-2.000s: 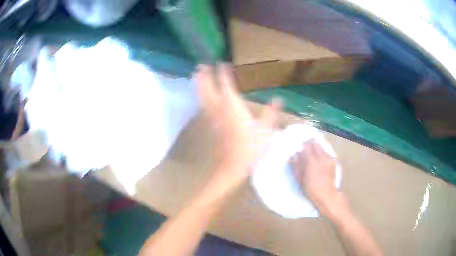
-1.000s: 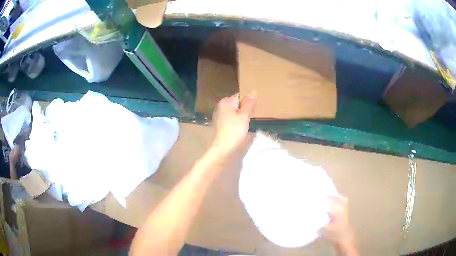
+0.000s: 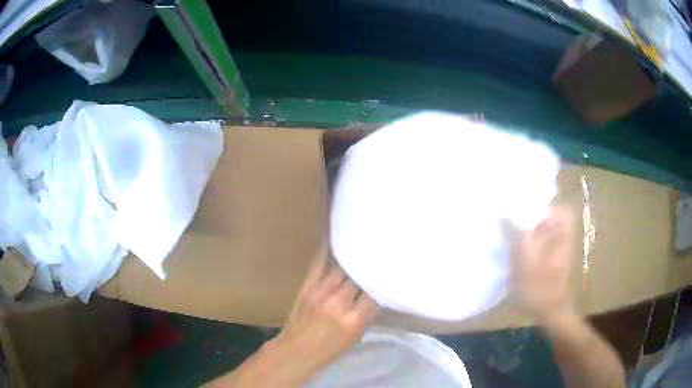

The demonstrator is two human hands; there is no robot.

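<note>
The wrapped product point(image 3: 432, 220), a bright white round bundle, is in front of me at the centre, over a small carton point(image 3: 339, 144). Only a dark brown strip of the carton shows at the bundle's upper left; the bundle hides the rest. I cannot tell how far the bundle sits inside it. My left hand point(image 3: 330, 307) is at the lower left, its fingers closed at the carton's near left edge, partly against the bundle. My right hand point(image 3: 542, 258) is blurred and holds the bundle's right side.
A pile of white wrapped products point(image 3: 121, 178) lies at left on the brown cardboard sheet point(image 3: 254, 227). A green post point(image 3: 201, 53) rises behind. A white bag point(image 3: 95, 38) is at upper left, a brown carton point(image 3: 607, 79) at upper right. A white rounded thing point(image 3: 394, 364) shows at the bottom edge.
The small carton has come from the shelf to the sheet with my left hand, which moved down. The bundle has moved up and right over it. My right hand has moved slightly up.
</note>
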